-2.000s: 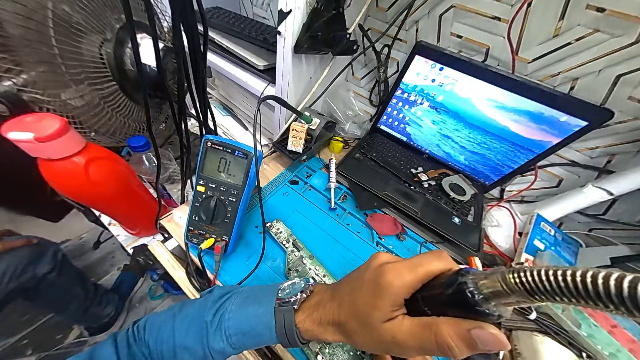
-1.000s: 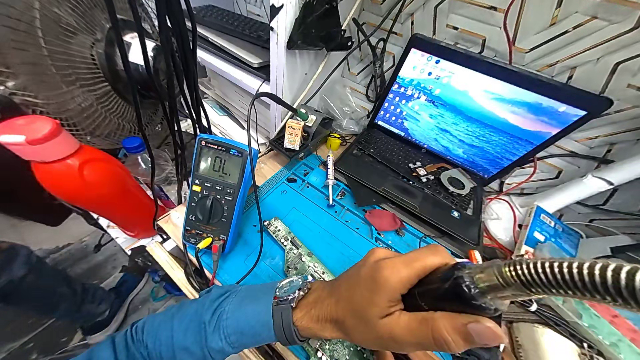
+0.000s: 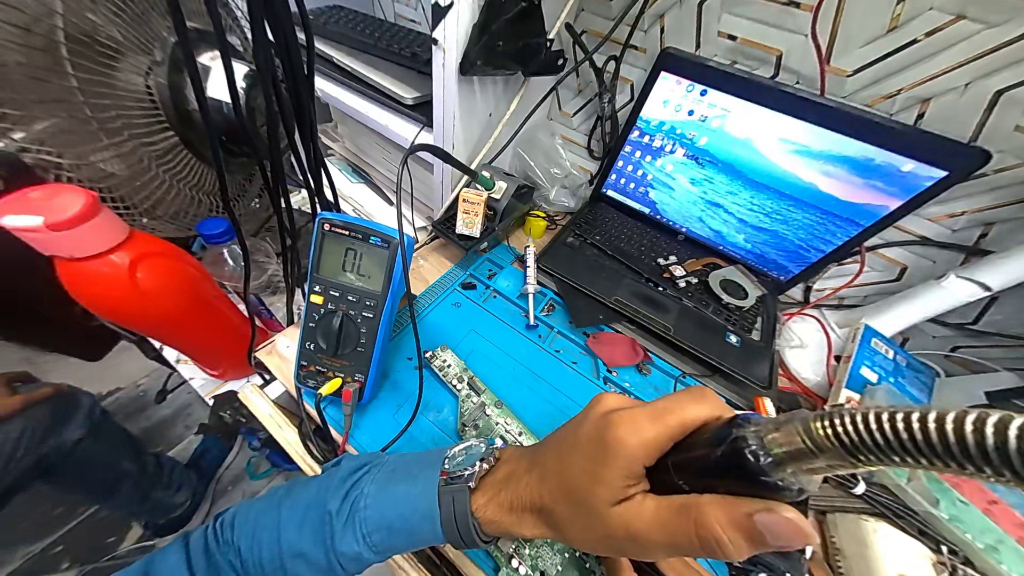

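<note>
My left hand reaches in from the lower left, a watch on its wrist. Its fingers and thumb are closed around the black end piece of a flexible metal gooseneck. Under the hand and wrist lies a green circuit board, partly hidden, on a blue silicone repair mat. A blue digital multimeter stands at the mat's left, its display reading OL, with leads plugged in. Farther back on the mat are a syringe and a flat red object. My right hand is not in view.
Behind the mat, an open laptop carries a cooling fan with heat pipe on its keyboard. A small box leans near a black stand. At left are a red bottle, hanging black cables and a large fan. A person's leg shows lower left.
</note>
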